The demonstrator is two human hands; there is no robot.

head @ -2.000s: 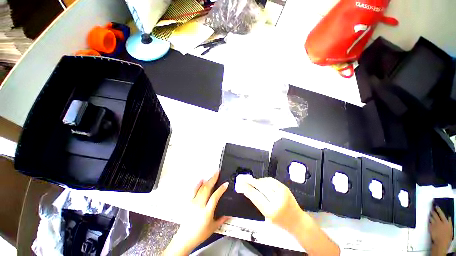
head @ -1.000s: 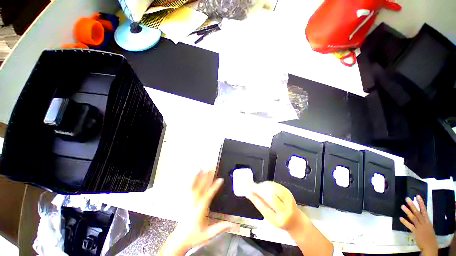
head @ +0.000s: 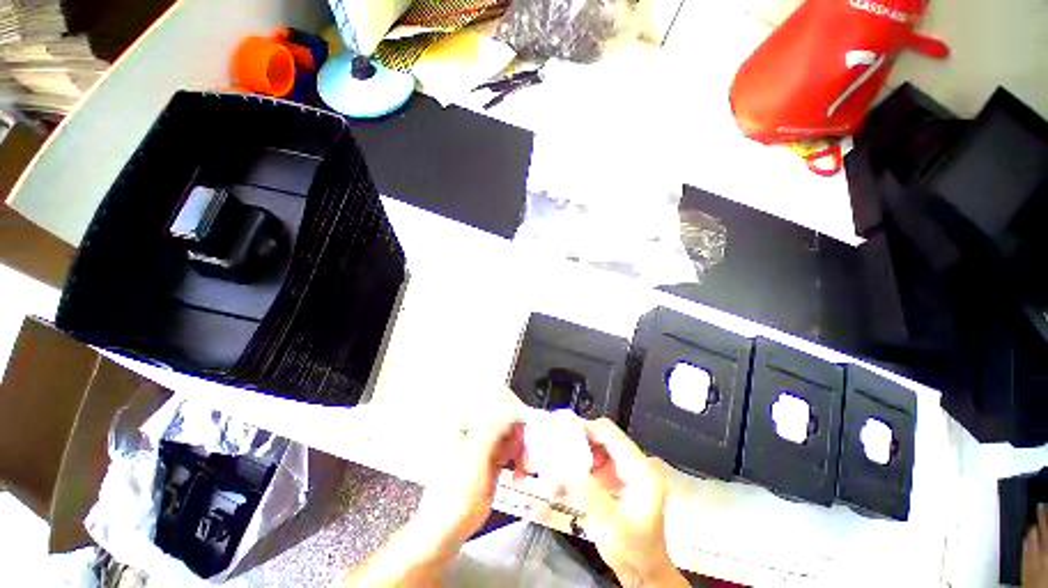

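Observation:
My left hand and my right hand hold a white item between their fingers, in front of the nearest black insert tray. That tray's shaped cavity shows dark, without a white item; its near part is hidden by my hands. To its right, three black trays stand in a row: the first, the second and the third. Each has a white item in its centre.
Tall stacked black inserts stand at the left. A lined carton with black trays is below them. Clear plastic lies behind the row. A red bag and heaped black boxes are at right rear. Another person's hand shows at far right.
The white item has left the nearest tray's cavity and is now in both my hands. A tray at the row's right end is gone from the row. The other person's hand has moved right.

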